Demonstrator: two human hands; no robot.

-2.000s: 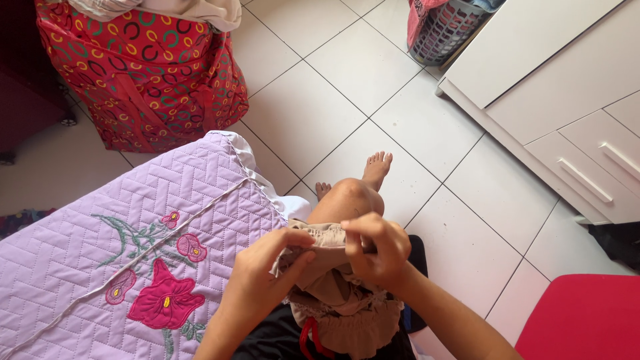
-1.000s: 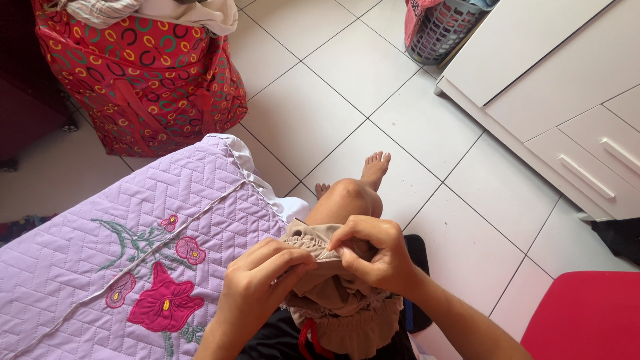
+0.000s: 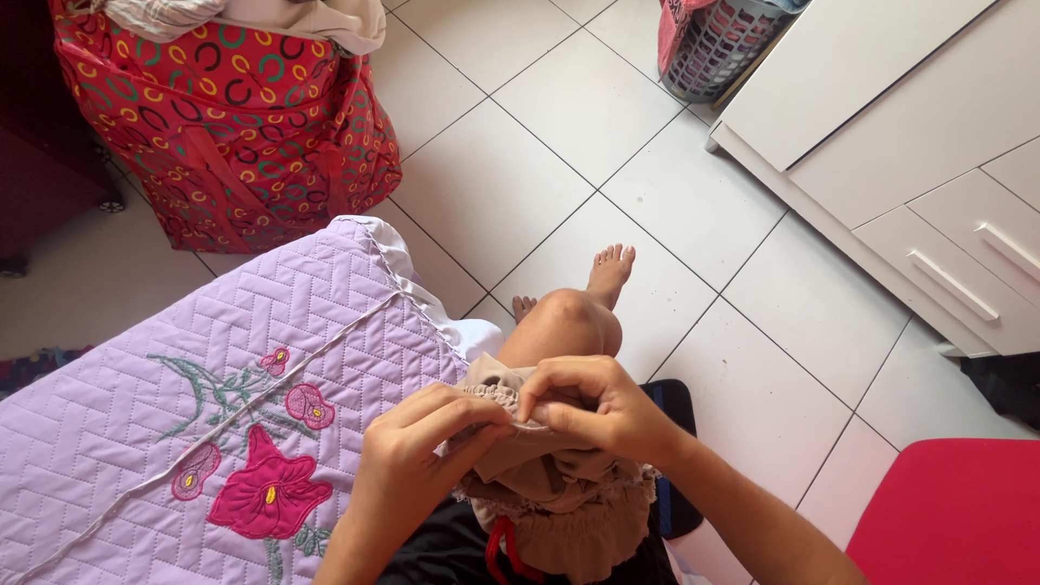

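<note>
A beige cloth garment (image 3: 561,520) with gathered, elasticated edges and frayed trim lies bunched over my lap. My left hand (image 3: 431,439) pinches its upper edge between thumb and fingers. Close beside it, my right hand (image 3: 597,402) grips the same edge, thumb against bent index finger. The fingertips of both hands nearly meet at the gathered band (image 3: 494,395). From the garment's lower part hangs a red cord or strap (image 3: 508,552). Whether a small tool or thread is between my fingertips cannot be told.
At left a lilac quilted cover (image 3: 268,390) with appliquéd flowers carries a long white cord (image 3: 219,435). Beyond it stands a red patterned bag (image 3: 236,138) heaped with cloth. A grey laundry basket (image 3: 723,49), white drawers (image 3: 934,244) and a red seat (image 3: 959,512) are on the right.
The right fingers have shifted on the garment's edge, and the gathered band between the hands lies differently. Both hands have stayed at the edge throughout.
</note>
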